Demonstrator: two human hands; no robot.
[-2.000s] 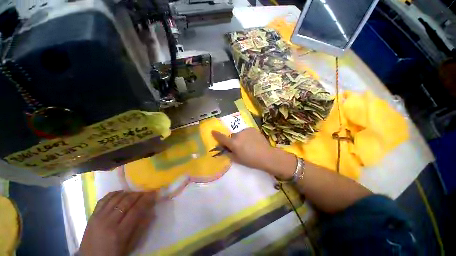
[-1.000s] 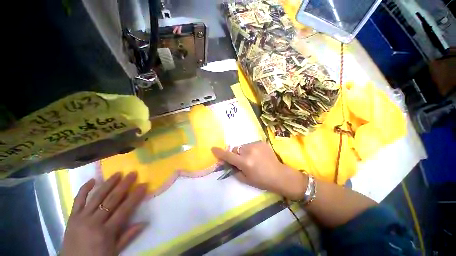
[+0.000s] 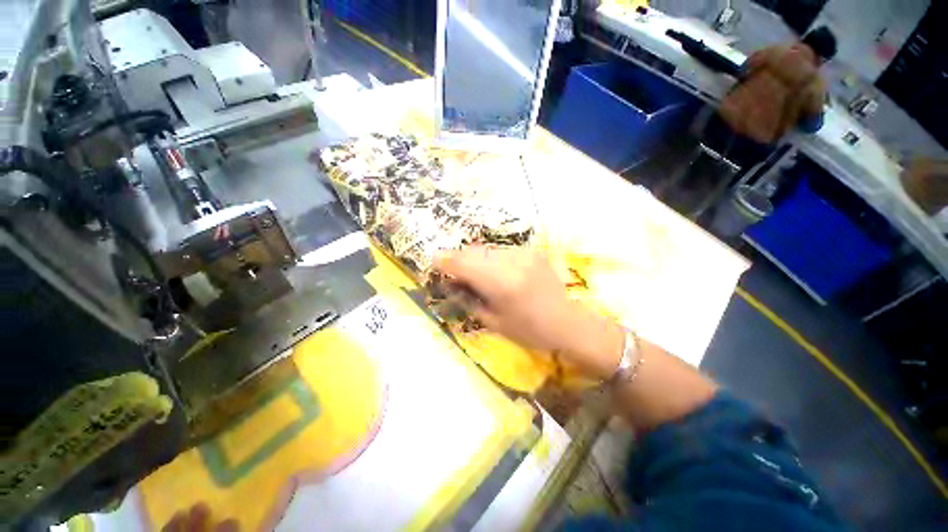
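A yellow fabric panel [image 3: 338,390] lies on the white placement template [image 3: 416,416], inside its pink curved outline. The grey-green rectangular label clamp [image 3: 301,414] rests on the panel. My left hand [image 3: 200,520] is mostly cut off by the bottom edge; only its fingers show at the panel's lower side. My right hand [image 3: 509,291] is on the lower part of the label bundle [image 3: 400,197], its fingers bent over the labels. Whether it holds a label cannot be made out. The snips cannot be seen.
The sewing machine head [image 3: 229,244] stands at left, with a handwritten tape note [image 3: 83,421]. A control screen [image 3: 494,68] stands behind the bundle. Overexposed yellow panels [image 3: 593,249] lie at right. Blue bins [image 3: 634,109] and a seated person [image 3: 780,88] are beyond the table.
My right hand has moved off the panel to the label bundle. The view has swung up and right, and my left hand is now nearly out of the picture. The panel still lies on the template.
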